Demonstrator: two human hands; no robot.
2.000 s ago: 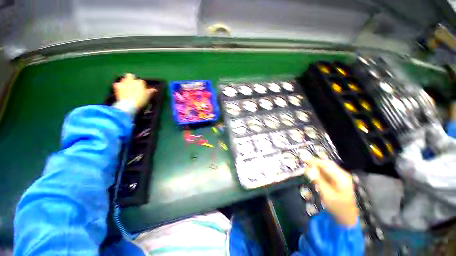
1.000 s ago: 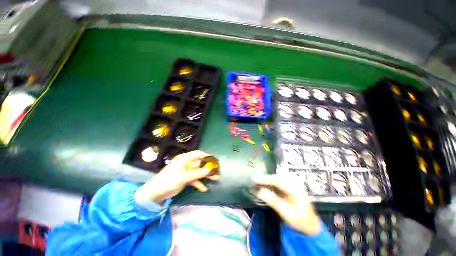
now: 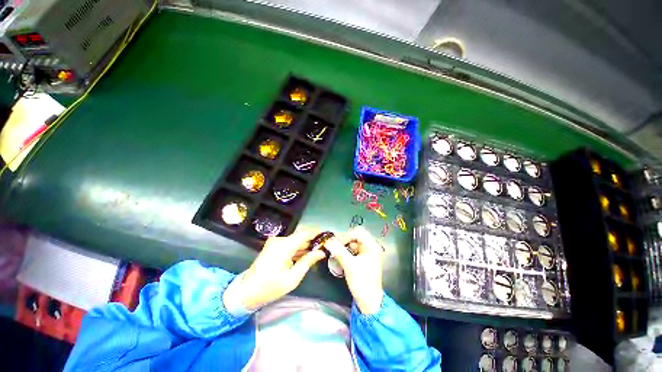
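Observation:
My left hand (image 3: 274, 269) grips a dark round housing (image 3: 321, 240) at the bench's front edge. My right hand (image 3: 363, 263) is beside it, its fingers touching the housing, and holds a silver disc (image 3: 336, 266) below them. The black pocket tray (image 3: 236, 179) lies just beyond my left hand, with amber-faced units in its left column and glossy dark ones in its right column; the top right pocket is empty. The blue parts box (image 3: 387, 145) holds red-pink pieces. The clear blister tray (image 3: 428, 232) with rows of silver discs lies to the right.
Loose coloured clips (image 3: 370, 200) lie below the blue box. Stacked black trays (image 3: 577, 232) with amber units stand far right. A lower tray of discs (image 3: 522, 349) is below the bench edge. A power supply (image 3: 87, 36), yellow cable (image 3: 109, 73) and red tray (image 3: 33, 312) are at left.
Both hands have come together, joining at the dark housing, where a second ago they were apart. The view has shifted left, bringing the power supply fully into sight.

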